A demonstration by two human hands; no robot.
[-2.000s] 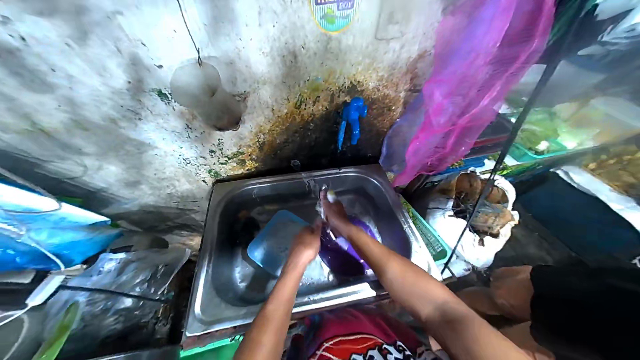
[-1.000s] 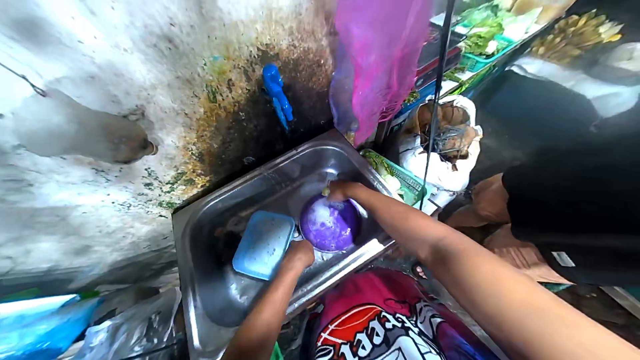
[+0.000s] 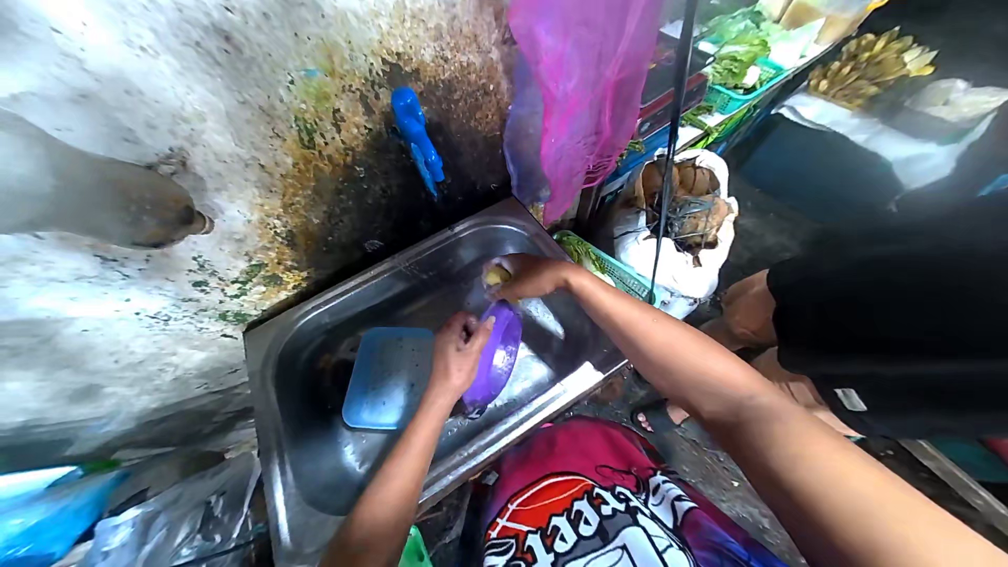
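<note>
My left hand (image 3: 458,352) grips the rim of a purple plastic bowl (image 3: 498,364), which is tilted on its side above the basin of a stainless steel sink (image 3: 315,465). Just beyond the bowl's upper edge, my right hand (image 3: 526,277) is closed on a yellowish sponge (image 3: 497,275) with some foam around it. A light blue plastic container or lid (image 3: 387,379) lies in the sink, left of my left hand. Wet patches shine on the sink floor under the bowl.
A blue faucet (image 3: 417,138) juts from the stained wall behind the sink. Right of it hangs pink netting (image 3: 583,94). A green basket of vegetables (image 3: 618,272) and a white sack (image 3: 681,260) stand beyond the sink's right end. Another person (image 3: 882,331) is at the right.
The purple bowl has gone from lying in the sink to being tilted up in my left hand. My right hand with the sponge is now beyond the bowl's edge. The view has turned and shifted.
</note>
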